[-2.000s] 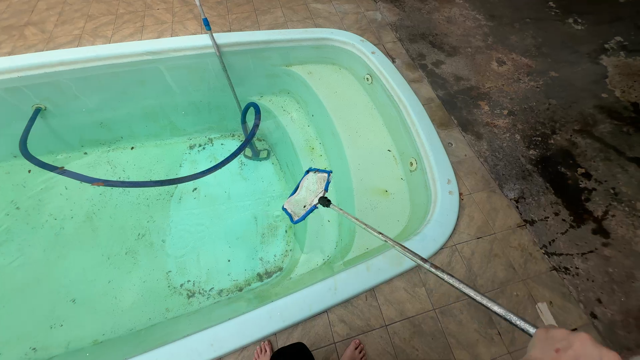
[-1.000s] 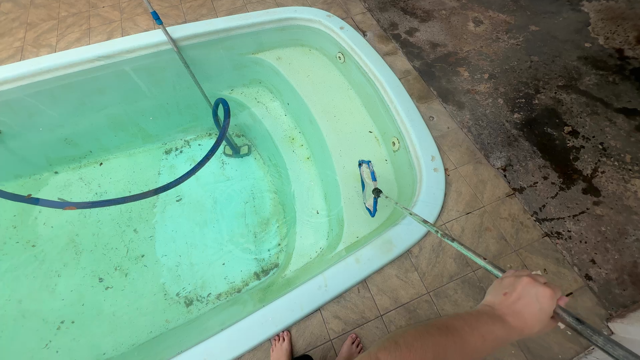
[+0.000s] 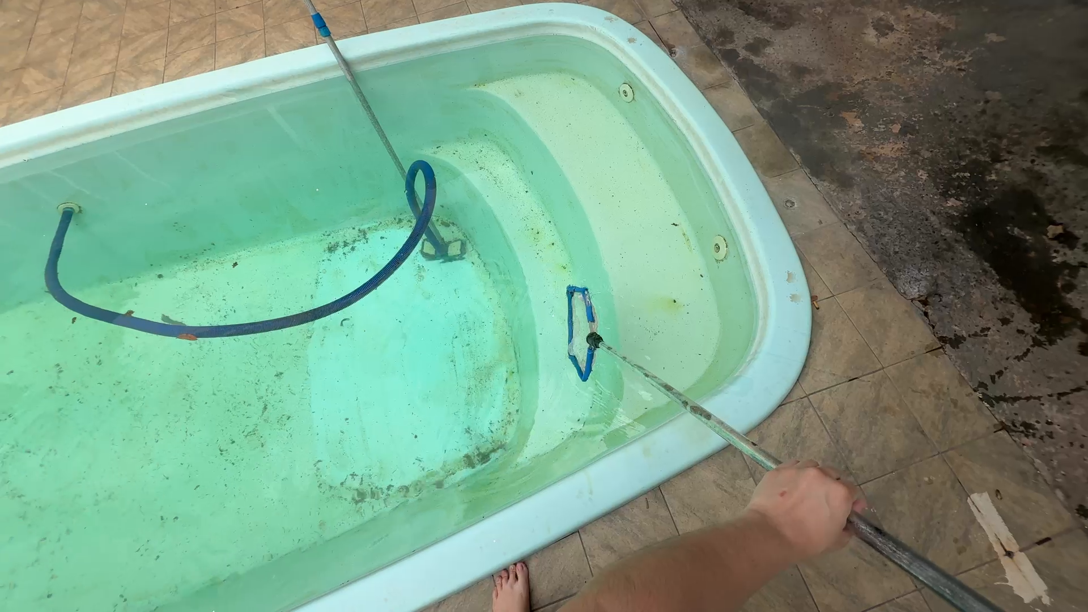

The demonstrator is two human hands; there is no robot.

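My left hand point(image 3: 803, 508) is closed around a long metal pole point(image 3: 722, 429) at the lower right. The pole crosses the pool rim and ends in a leaf skimmer net point(image 3: 581, 333) with a blue frame, in the water by the pool steps and seen nearly edge-on. Beyond it, a second pole point(image 3: 361, 98) with a blue collar slants down to a pool vacuum head point(image 3: 443, 248) on the bottom. A blue hose point(image 3: 246, 327) curves from the wall fitting point(image 3: 68, 207) and loops near that head. My right hand is out of view; the lower end of the held pole leaves the frame.
The pale pool rim point(image 3: 786, 310) curves around the steps point(image 3: 646, 195). Dark debris lies on the pool bottom point(image 3: 408, 382). A bare foot point(image 3: 512, 586) stands on the tiles point(image 3: 714, 493) beside the rim. Stained concrete point(image 3: 901, 127) lies to the right.
Since one second ago the skimmer net has moved left, from the upper step toward the lower one. My left hand remains closed on the pole. The view has shifted.
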